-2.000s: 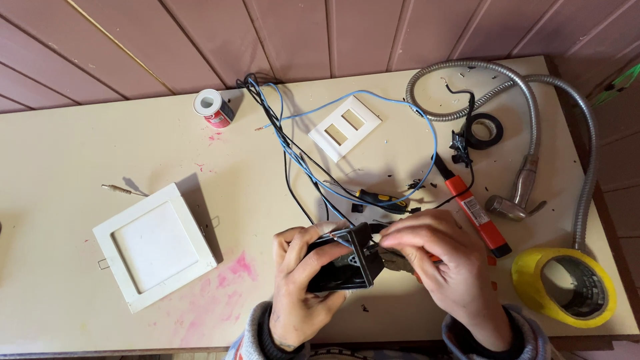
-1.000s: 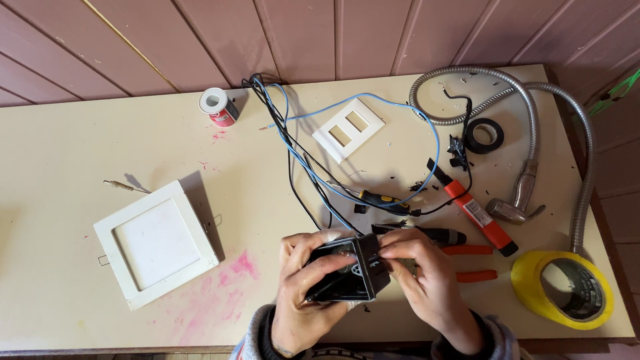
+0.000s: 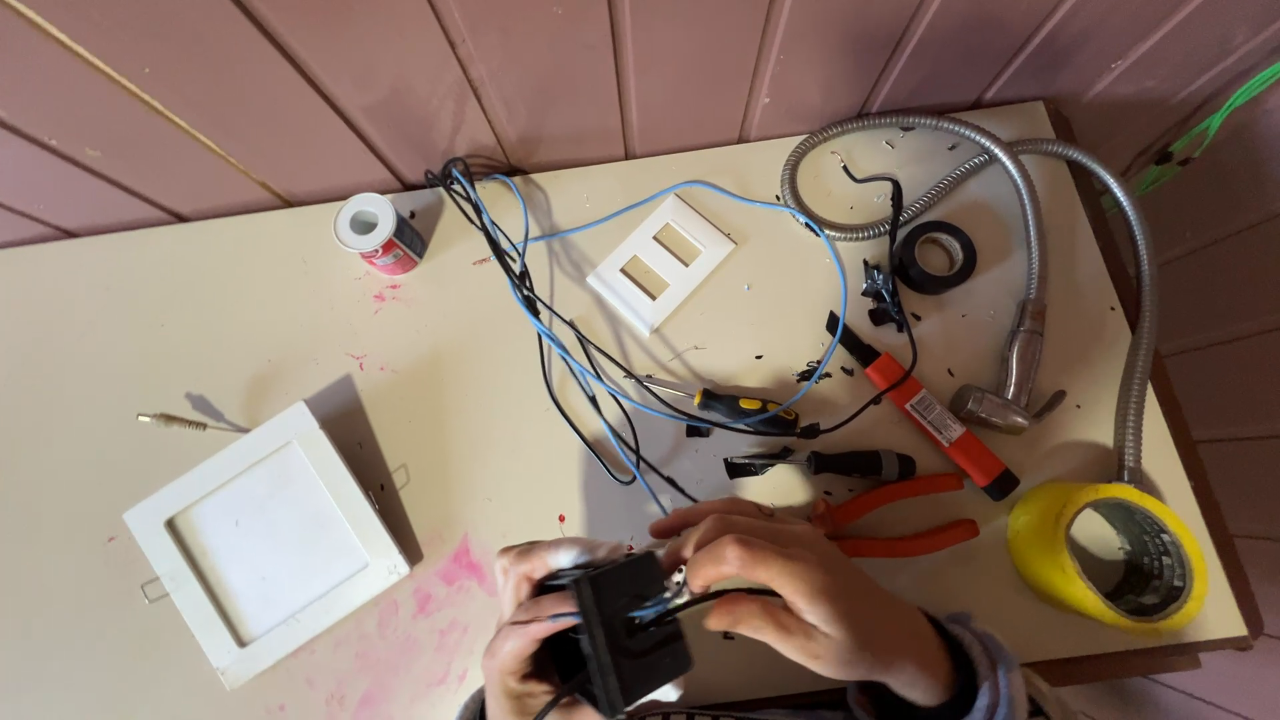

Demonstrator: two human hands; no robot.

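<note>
A black plastic electrical box [image 3: 630,640] is near the bottom middle of the head view, held from its left side by my left hand [image 3: 525,620]. At its right side, my right hand [image 3: 790,590] has curled fingers by the wires coming out of the box; whether it grips a wire cannot be told. Black and blue wires [image 3: 600,410] run from the tangle at the back down towards my hands. Just beyond my right hand are red-handled pliers [image 3: 905,540], their head hidden, and a black-handled screwdriver [image 3: 862,464].
Around the hands lie a yellow-black screwdriver [image 3: 750,408], red utility knife [image 3: 935,415], yellow tape roll [image 3: 1025,545], black tape roll [image 3: 905,270], white faceplate [image 3: 690,288], metal shower hose [image 3: 1032,240], solder spool [image 3: 395,252] and white square panel light [image 3: 200,590] on the table [image 3: 480,400].
The black box has turned and sits lower, with its wire side now facing right. My right hand has shifted from the box's edge to the wires beside it.
</note>
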